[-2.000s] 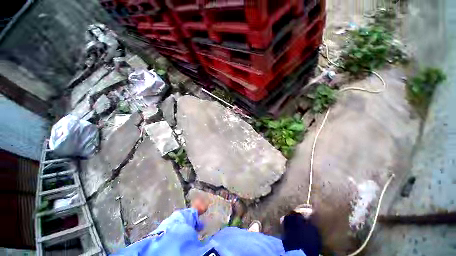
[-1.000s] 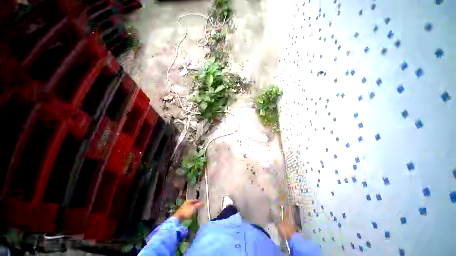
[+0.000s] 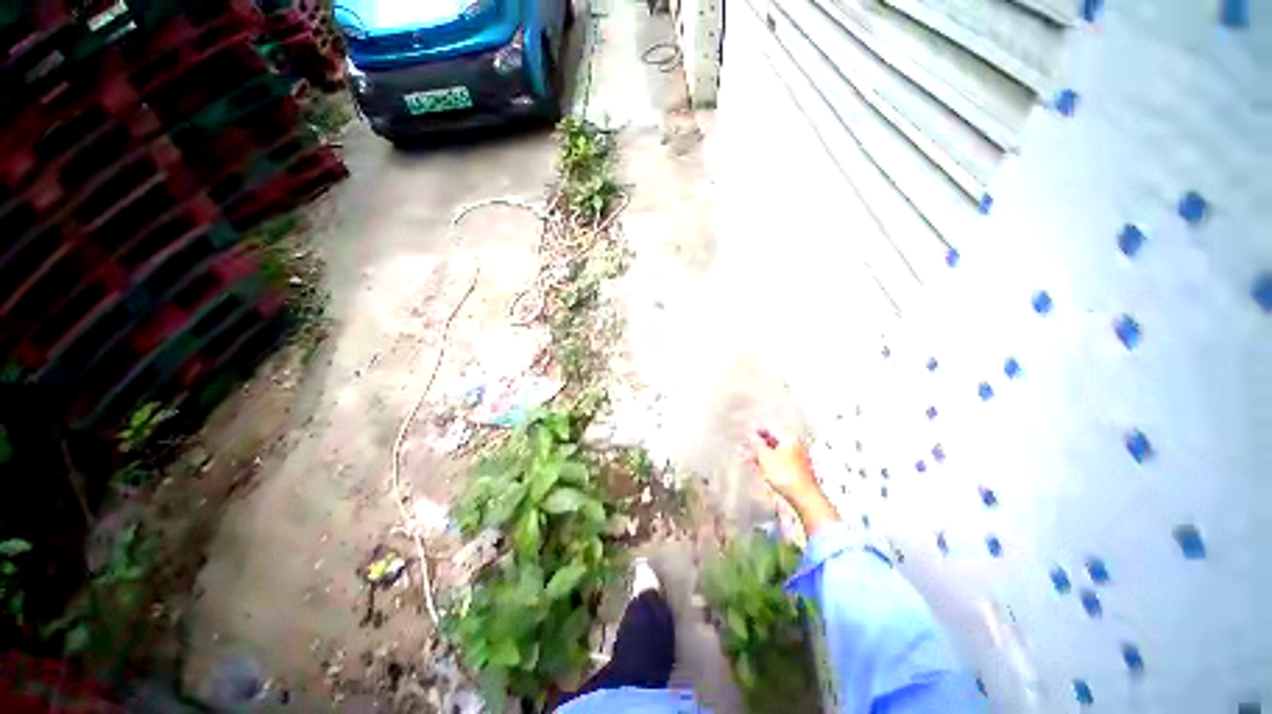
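My right hand [image 3: 788,472] hangs in front of me beside the tiled wall, with the light-blue sleeve [image 3: 886,614] behind it. It holds nothing that I can see, and its fingers look partly spread, though blurred. My left hand is not in view. One white shoe [image 3: 645,576] and a dark trouser leg [image 3: 635,647] show at the bottom, on the narrow concrete strip between two clumps of green weeds. A cream hose [image 3: 405,453] lies in loose curves on the ground at the left of the weeds.
Stacked pallets [image 3: 154,209], mostly red, stand at the left. A bright blue van [image 3: 453,63] with a green plate is ahead. Leafy weeds [image 3: 537,558] and litter lie along the middle. A white wall with blue tiles [image 3: 1032,460] and a barred window [image 3: 921,98] runs along the right.
I have moved forward along the wall. The van and barred window have come into view, and the pallets stand farther left. My right hand has risen forward; my left hand has left the picture.
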